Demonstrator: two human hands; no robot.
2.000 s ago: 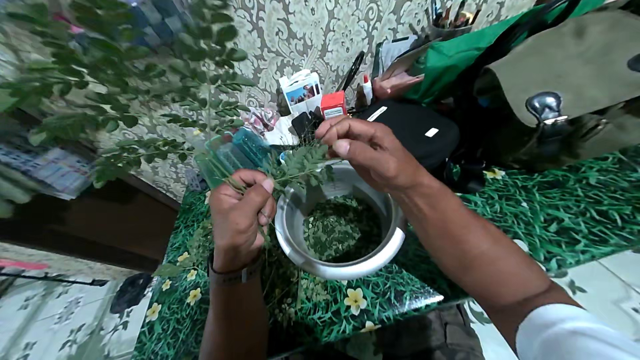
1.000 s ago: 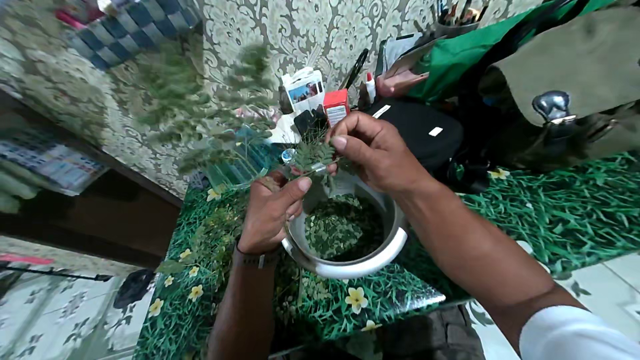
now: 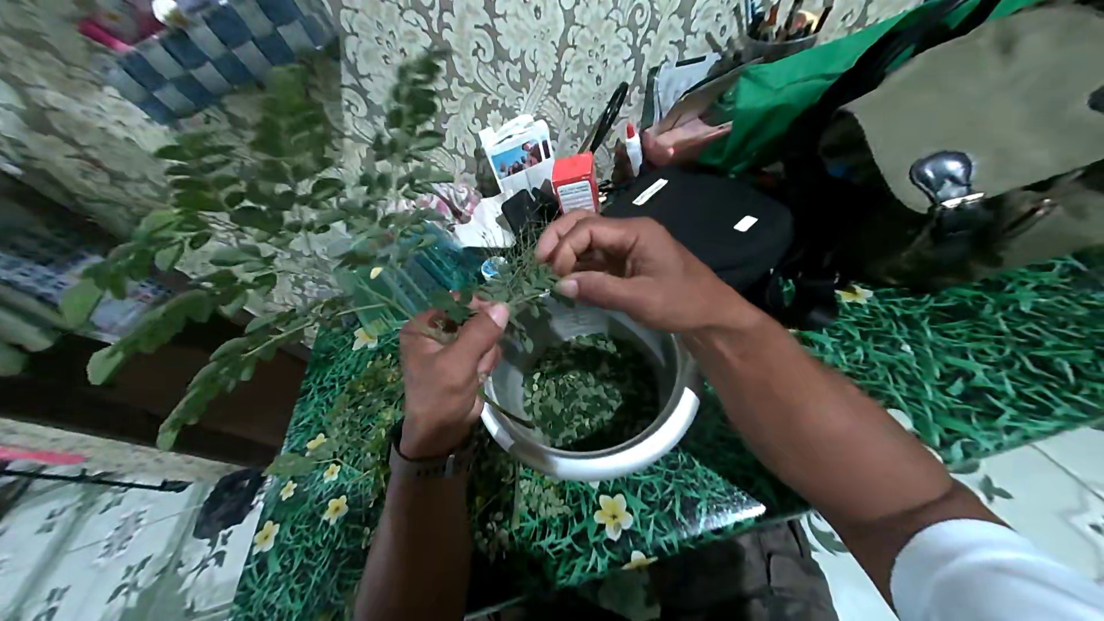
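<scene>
My left hand (image 3: 448, 371), with a dark watch on its wrist, grips the stem of a leafy green branch (image 3: 250, 233) that fans out to the upper left. Over the back rim of a light metal pot (image 3: 586, 466), my right hand (image 3: 630, 267) pinches thin sprigs of the same plant between thumb and fingers. Small green leaves (image 3: 573, 392) lie inside the pot. Beneath my left forearm, more leafy sprigs (image 3: 371, 410) rest on the tablecloth.
The table has a grass-and-flower printed cloth (image 3: 975, 362). Behind the pot are a teal plastic basket (image 3: 405, 280), a red box (image 3: 575, 183) and a black case (image 3: 707, 224). A bag with a buckle (image 3: 957, 121) stands at the right, by green fabric (image 3: 785, 103).
The branch in my left hand has swung about, its leaves now spread wide at the left. My left hand came toward my right hand after the oldest frame. My right hand stays near the pot's back rim.
</scene>
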